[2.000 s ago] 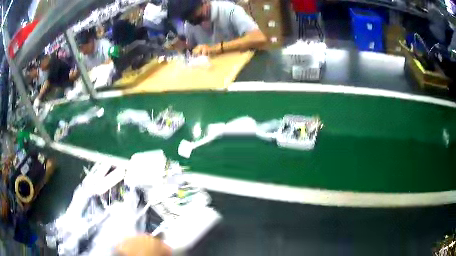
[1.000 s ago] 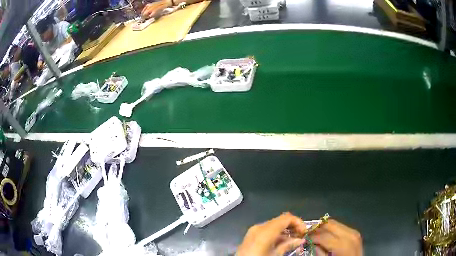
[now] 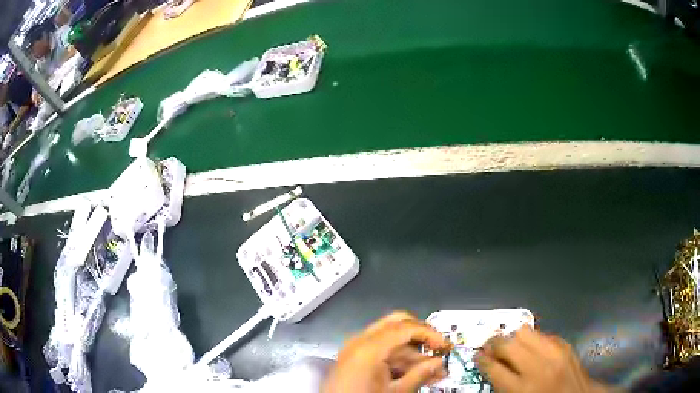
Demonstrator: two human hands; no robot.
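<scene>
An open white power strip housing [image 3: 480, 318] with small green and dark parts lies at the bottom right. My left hand [image 3: 387, 357] is at its left side, thumb and fingers over the inside. My right hand [image 3: 537, 361] is at its right side with fingertips over the inside. The fingers hide what they touch. A second open housing [image 3: 307, 288] with a green circuit board lies to the left, its white cord running down left. A contact strip [image 3: 272, 204] lies beside its upper edge.
Bagged cords [image 3: 157, 307] and white housings [image 3: 137, 192] are piled at left. A pale rail [image 3: 460, 159] edges the green conveyor belt [image 3: 430, 92], which carries an open housing [image 3: 288, 71] and a smaller-looking one [image 3: 121, 119]. A gold heap of contact strips [image 3: 683, 299] is far right.
The view has shifted, so the belt and table items sit higher and further left. The housing under my hands now shows clearly, and my hands are spread wider apart over it.
</scene>
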